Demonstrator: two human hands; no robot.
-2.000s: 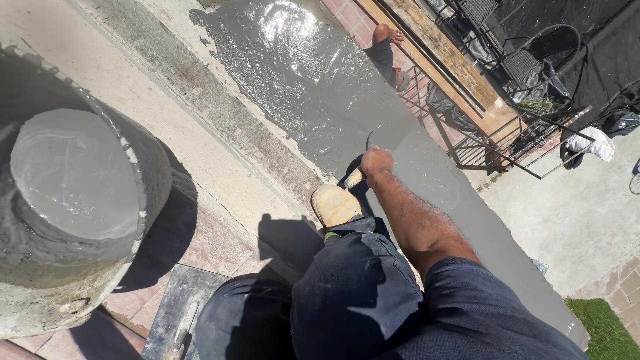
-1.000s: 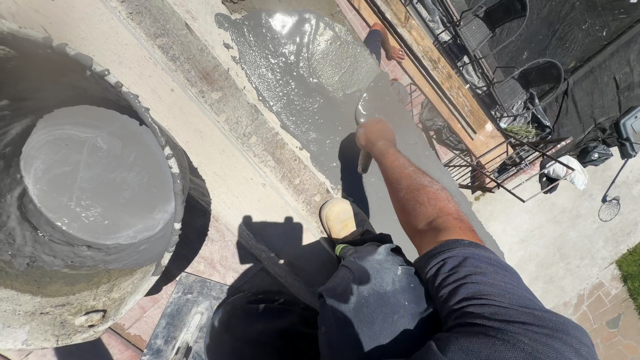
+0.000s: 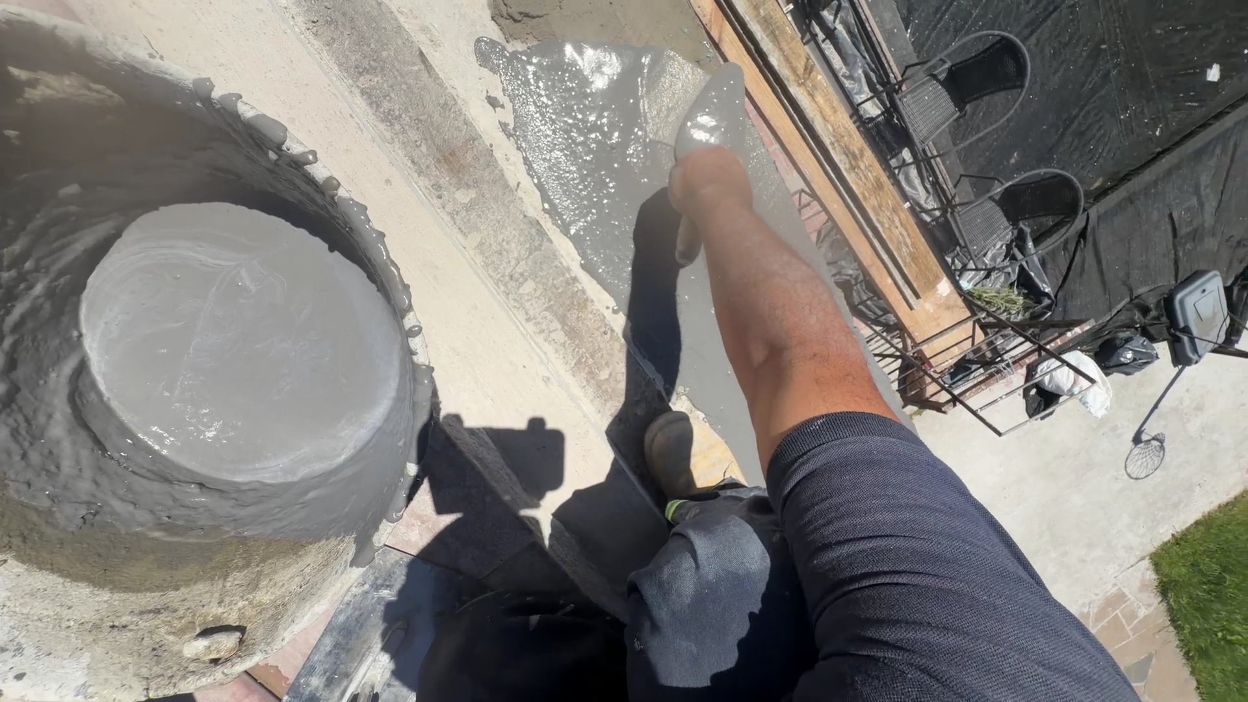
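Observation:
My right hand [image 3: 710,183] is closed around the handle of a trowel [image 3: 717,109]. The handle's end sticks out below the fist, and wet grey mortar coats the blade. The tool is over a strip of wet grey mortar [image 3: 575,127] that runs along the ledge, glossy at its upper left and smoother beside my forearm. My left hand is out of view. At the left stands a large, crusted mixing tub [image 3: 395,283], with a round pool of grey mortar [image 3: 244,341] inside it.
My boot [image 3: 673,453] rests near the mortar's edge. A flat steel trowel [image 3: 366,624] lies partly shaded beside the tub. Wooden boards [image 3: 838,146] border the strip's right side. Beyond are black metal chairs [image 3: 990,78], a wire rack [image 3: 985,390] and a white bag [image 3: 1072,380].
My right hand has moved up along the strip with the trowel, away from my boot. Another person's bare limb, seen earlier by the boards, is out of view.

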